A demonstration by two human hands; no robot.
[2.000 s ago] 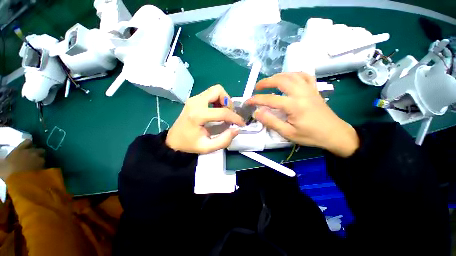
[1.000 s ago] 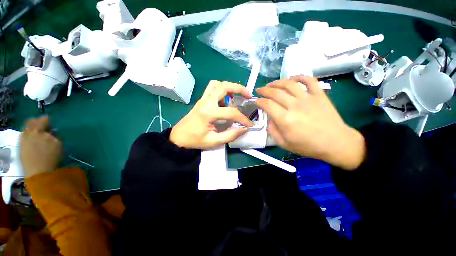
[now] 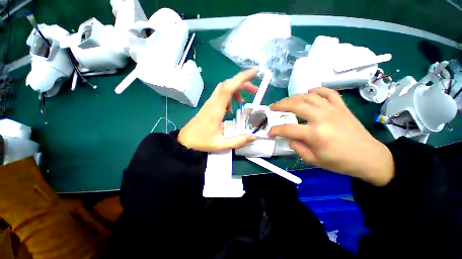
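Observation:
A white camera housing (image 3: pixel 261 147) lies at the bench's front edge, its square opening upward with a dark inside. One antenna (image 3: pixel 261 90) points away behind it, another (image 3: pixel 276 170) points toward me at the right. A white bracket (image 3: pixel 219 174) hangs at its lower left. My left hand (image 3: pixel 215 119) is at the opening's left side, thumb along the near rim, fingers raised; a small blue spot shows beside them. My right hand (image 3: pixel 324 129) rests on the housing's right side, fingertips at the opening's rim. Whether a small part is between the fingers cannot be told.
More white housings stand at the back left (image 3: pixel 164 50), back right (image 3: pixel 334 66) and far right (image 3: pixel 423 109). A clear plastic bag (image 3: pixel 263 43) lies at the back middle. A person's orange sleeve (image 3: pixel 30 202) is at the left. A blue bin (image 3: pixel 332 202) is below the bench.
My left fingers have opened and lifted from the opening. My right hand has shifted right and down. The neighbour's hand has left the view at the left.

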